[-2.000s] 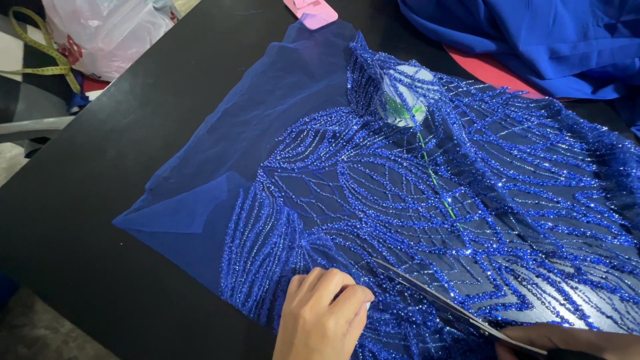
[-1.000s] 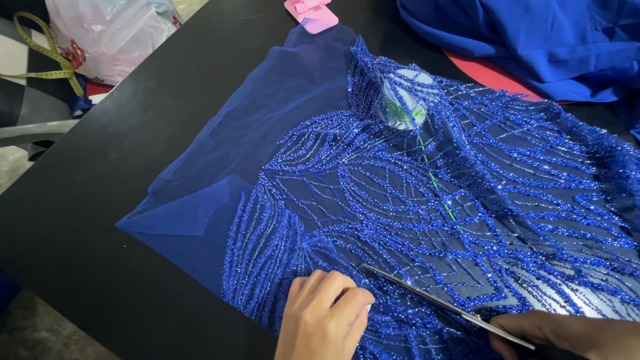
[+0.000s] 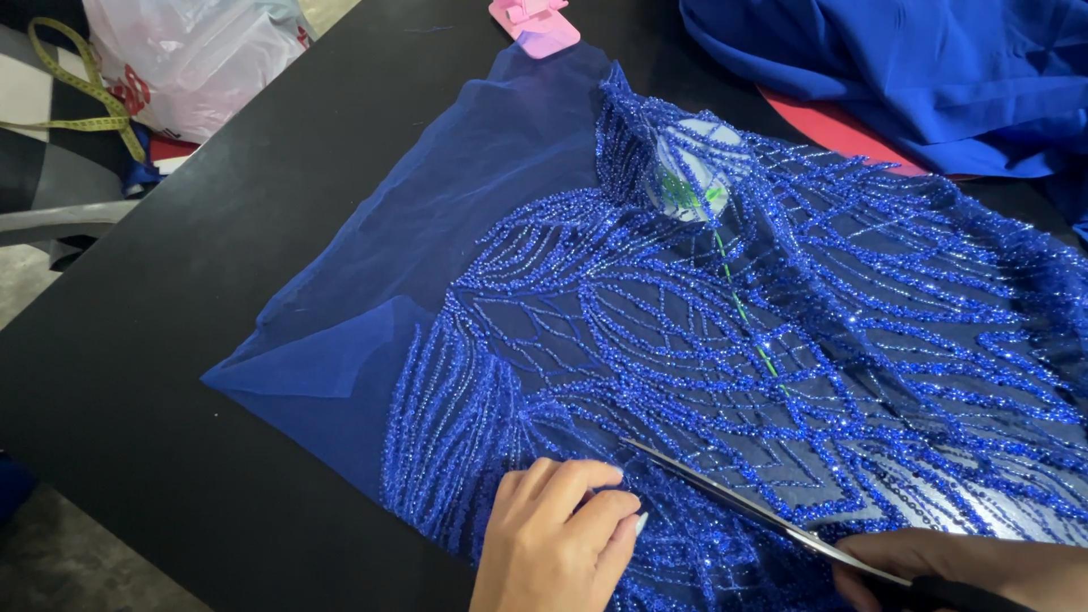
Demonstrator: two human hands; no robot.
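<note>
Blue beaded mesh fabric (image 3: 671, 323) lies across a black table, its plain sheer border (image 3: 442, 187) on the left with a folded corner. My left hand (image 3: 561, 535) rests on the beading at the bottom middle, fingers curled; whether it pinches the cloth is hard to tell. At the lower right my right hand (image 3: 952, 561) holds a pair of scissors (image 3: 731, 501), whose blades point up and left over the fabric, tips just above and right of my left fingers. The blades look nearly closed. Part of the handles is hidden by my right hand.
A pink plastic item (image 3: 540, 25) touches the sheer border at the top. A white and green object (image 3: 693, 170) shows through the mesh, near a green line (image 3: 748, 314). Plain blue cloth (image 3: 901, 76) lies over something red (image 3: 841, 132). A plastic bag (image 3: 195, 59) and yellow tape measure (image 3: 93, 85) are upper left.
The scissors' blades have shifted a little over the fabric in my right hand. My left hand stays in about the same place on the beading.
</note>
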